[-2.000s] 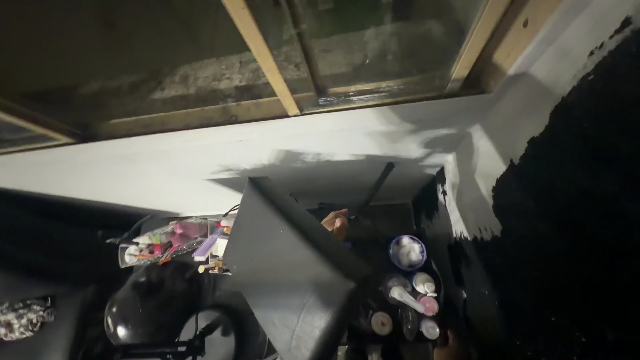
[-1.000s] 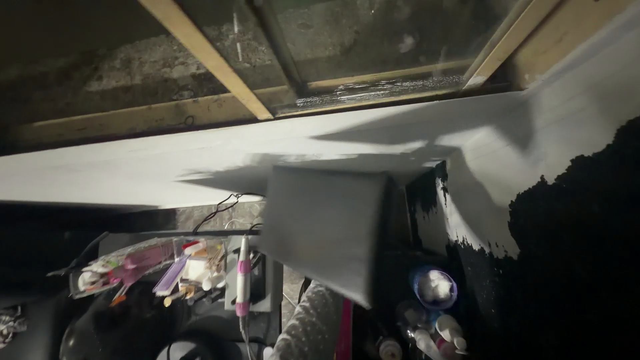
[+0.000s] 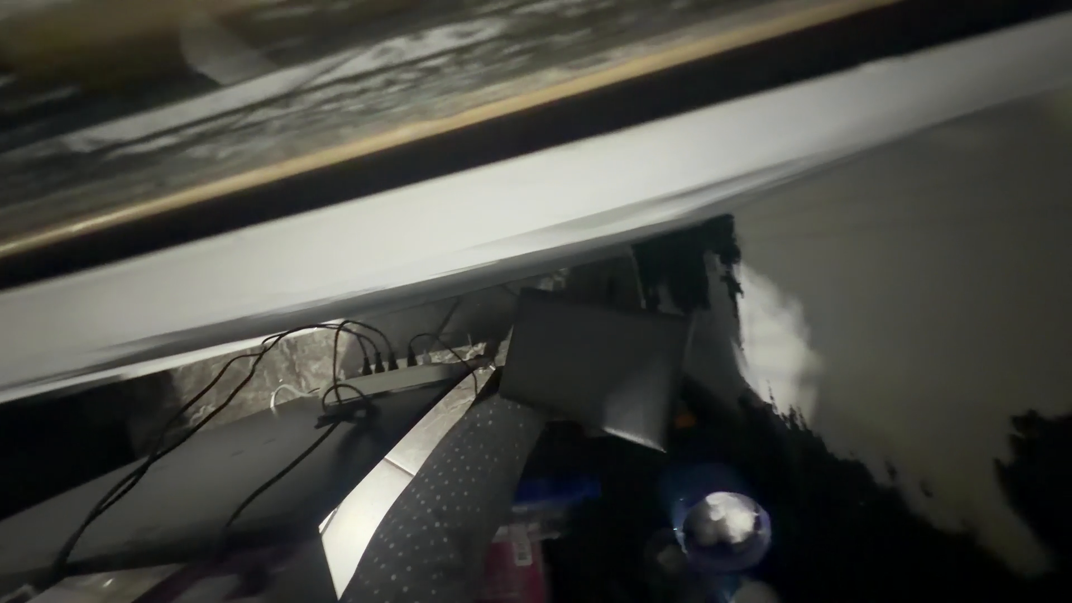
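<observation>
A dark grey flat panel [image 3: 595, 368] stands tilted near the corner below the white ledge. Neither of my hands can be made out in the dim, blurred picture. A small orange spot shows in the dark just right of the panel; what it is cannot be told. Left of the panel lies a power strip [image 3: 402, 378] with several black plugs and cables. A dark dotted fabric or sheet [image 3: 456, 494] runs down from the panel's lower left, beside a pale strip [image 3: 410, 456]. A round container with white contents [image 3: 727, 529] sits at the lower right.
A window with a wooden frame [image 3: 469, 117] crosses the top, above the white ledge [image 3: 419, 218]. Black cables [image 3: 155, 456] loop over a dark flat surface [image 3: 243, 461] at the left. A pink item [image 3: 512, 565] lies low in the middle. Ragged black patches mark the wall at right.
The view has shifted and turned, bringing the plugs and power strip into sight. A hand showed beside the panel two seconds ago; none can be made out now. The pink-and-white wand has left view.
</observation>
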